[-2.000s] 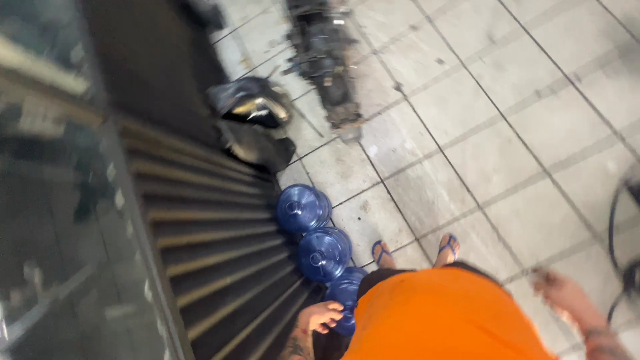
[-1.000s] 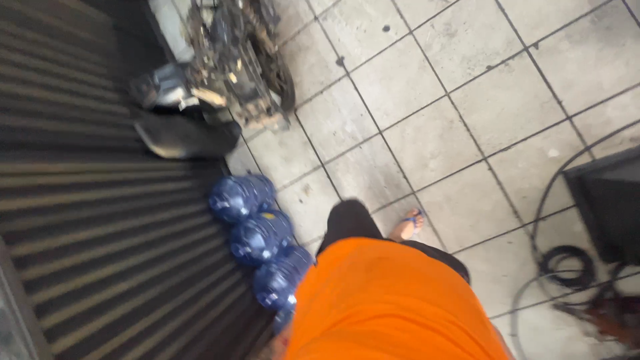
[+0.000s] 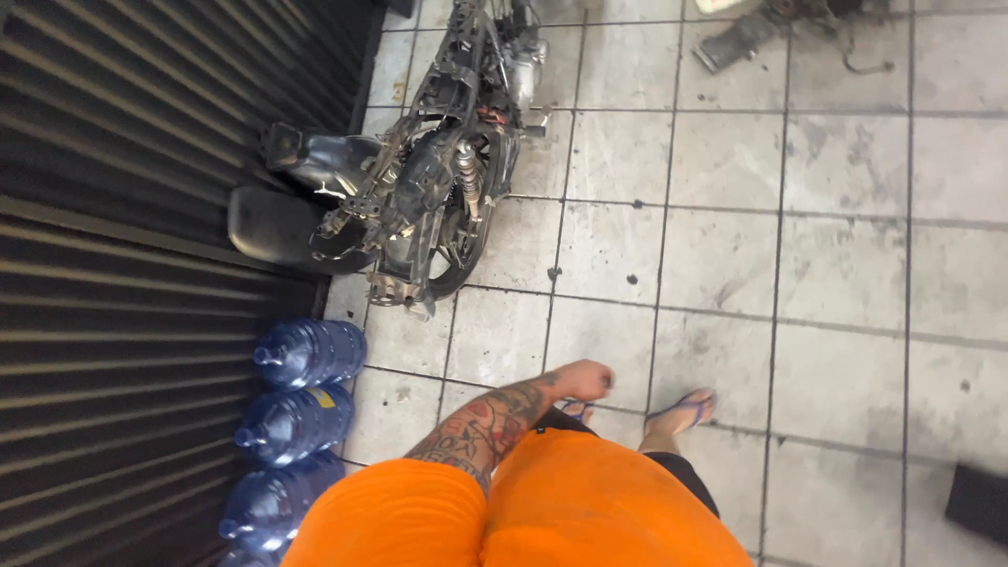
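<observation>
My left hand (image 3: pixel 587 380) is held in front of my body, above the tiled floor, its fingers curled. A small dark spot shows by the fingers, and whether anything is held cannot be told. My right hand is out of view. Ahead and to the left stands a stripped motorcycle frame (image 3: pixel 445 173) with a rear wheel (image 3: pixel 465 260) and a coil-spring shock absorber (image 3: pixel 469 177). Beside it, against the shutter, lie a black motorcycle seat (image 3: pixel 272 228) and a dark glossy body part (image 3: pixel 335 160).
Several blue water jugs (image 3: pixel 311 353) lie in a row along the dark corrugated metal shutter (image 3: pixel 126 331) at the left. More motorcycle parts (image 3: pixel 736 43) sit on the floor at the top right. A black object (image 3: pixel 978 504) is at the right edge.
My left hand was low by the water jugs two seconds ago and is now in front of my body. My right hand, visible then, has left the view. The view has turned.
</observation>
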